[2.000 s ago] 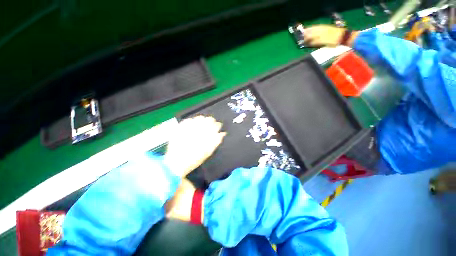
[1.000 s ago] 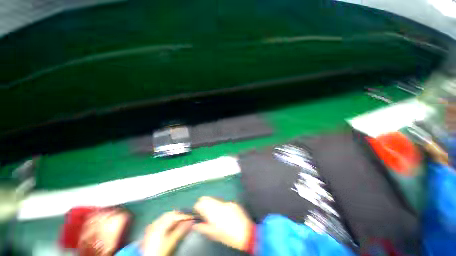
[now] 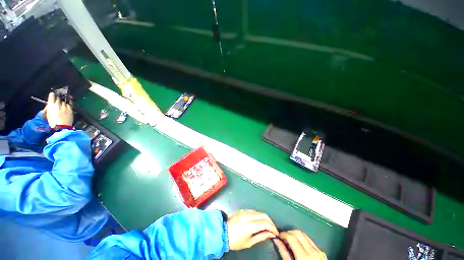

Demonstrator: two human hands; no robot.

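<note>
My left hand, bare with a blue sleeve, is near the bottom centre. My right hand meets it at the fingertips and is cut off by the lower edge. A small dark thing shows between the fingers; I cannot tell what it is or which hand grips it. A red parts bin with a pale heap of tiny parts stands left of my hands. A phone mid-frame with an orange spot lies across the long black carrier tray on the belt.
The black parts tray with blue-white small boards is at lower right. Another phone mid-frame lies on the belt. A white edge strip divides bench and belt. A pole rises at upper left. A person in blue works at left beside dark trays.
The view has swung left, bringing the red bin, pole and neighbouring person into sight. My left hand has left the black parts tray's edge; both hands are now together over the bench.
</note>
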